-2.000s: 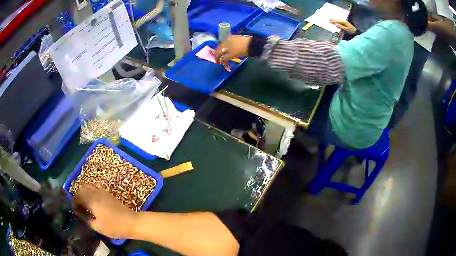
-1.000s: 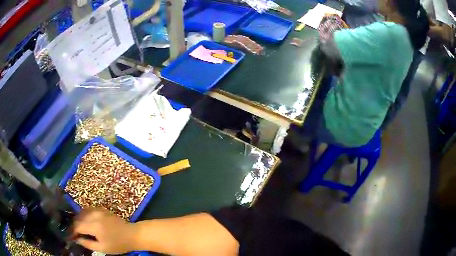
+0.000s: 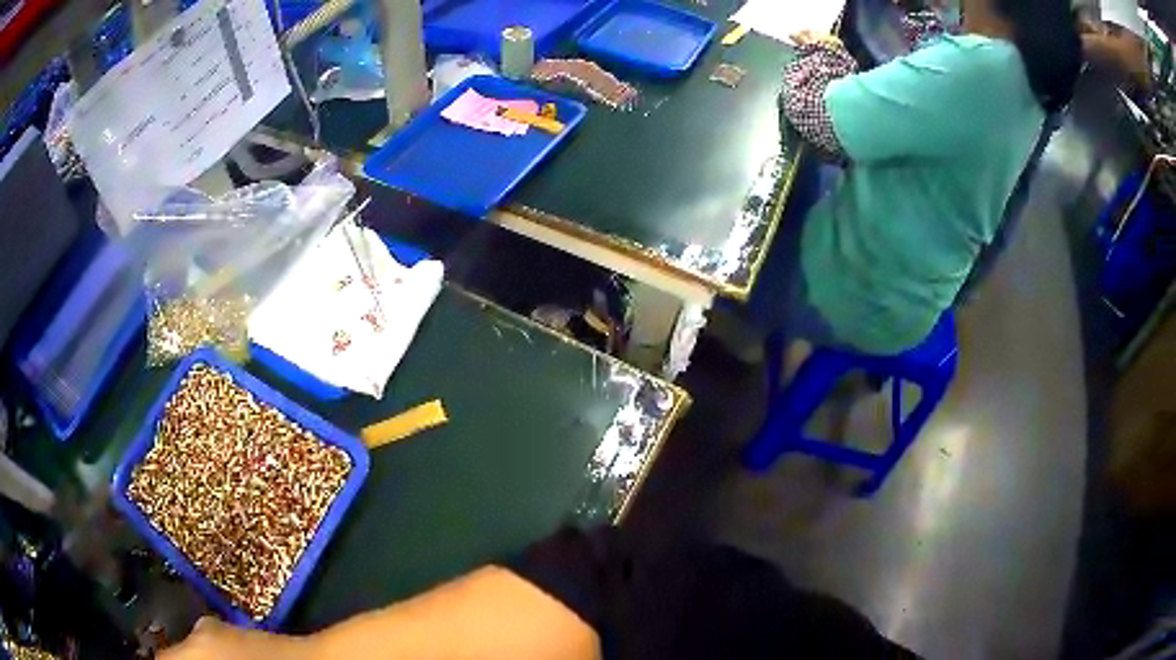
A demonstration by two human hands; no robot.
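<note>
The blue tray (image 3: 357, 480) full of small copper-gold metal inserts lies at the lower left. My right hand (image 3: 213, 641) is at the bottom edge, just below the tray's near corner; it is mostly cut off, so its fingers and anything in them cannot be made out. My right forearm crosses the bottom of the picture. Dark press parts (image 3: 97, 567) stand at the lower left, blurred and partly cut off. A few gold fittings (image 3: 19, 645) show in the bottom left corner. My left hand is not in view.
A clear plastic bag (image 3: 245, 245) with small parts and a white cloth (image 3: 348, 316) lie behind the tray. A yellow strip (image 3: 405, 424) lies right of it. A printed sheet (image 3: 181, 110) stands behind. A person in green (image 3: 909, 194) sits on a blue stool (image 3: 838, 438) at the neighbouring bench.
The view has shifted, so the bench things sit further left. My right hand has left the inserts and dropped to the bottom edge. The neighbour's arm has drawn back from their blue tray.
</note>
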